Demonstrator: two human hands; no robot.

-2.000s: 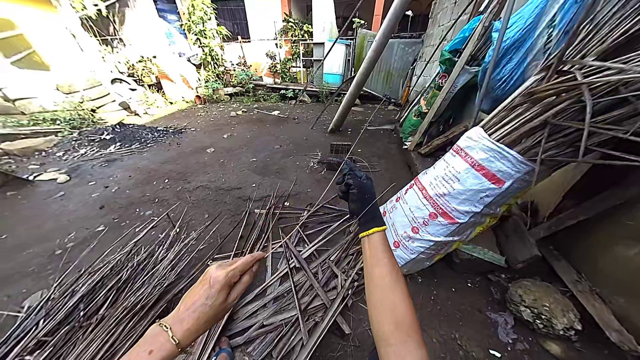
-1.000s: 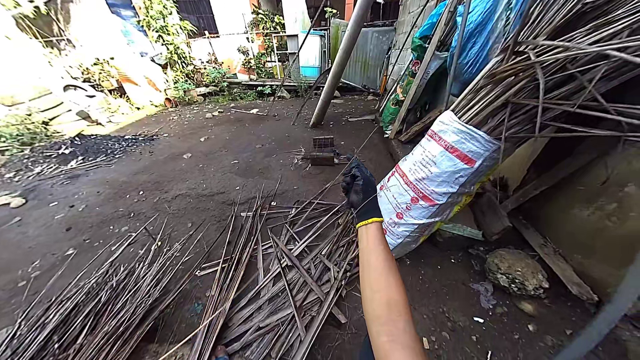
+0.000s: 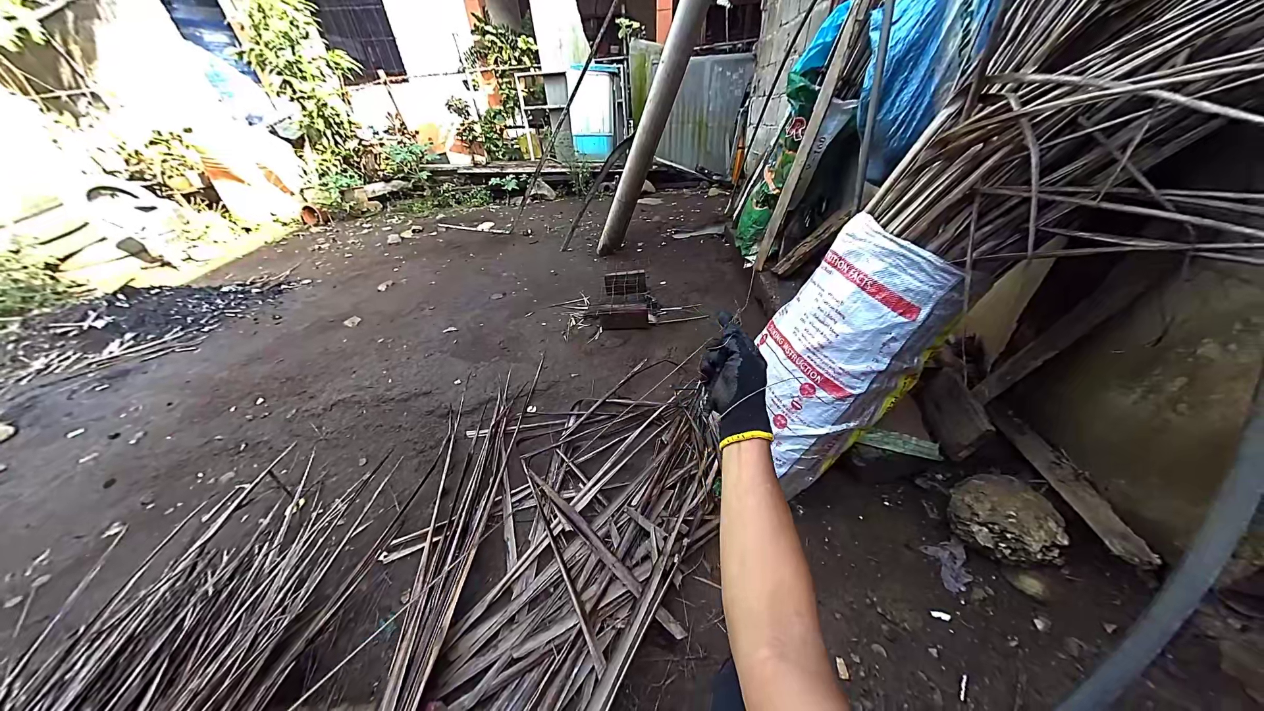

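Observation:
My right hand [image 3: 736, 380], in a black glove with a yellow cuff edge, is closed around thin dry strands in front of a printed white woven sack [image 3: 839, 336]. Dry palm leaf strips [image 3: 583, 553] lie in a loose pile below and to the left of that hand. Farther left spreads a bundle of thin dark midribs [image 3: 227, 592]. On the soil beyond the glove sits a small block set with upright metal spikes [image 3: 624, 301], with bits of fibre around it. My left hand is out of view.
Long dry stalks [image 3: 1066, 128] rise from the sack at the right. A slanted pole [image 3: 657, 128] stands farther back. A rock [image 3: 1007, 518] and a wooden board [image 3: 1071, 484] lie at the right. A dark, charred-looking heap [image 3: 148, 321] is at the far left.
My bare left hand, over the leaf pile two seconds ago, has gone out of view. My right hand stays raised beside the sack.

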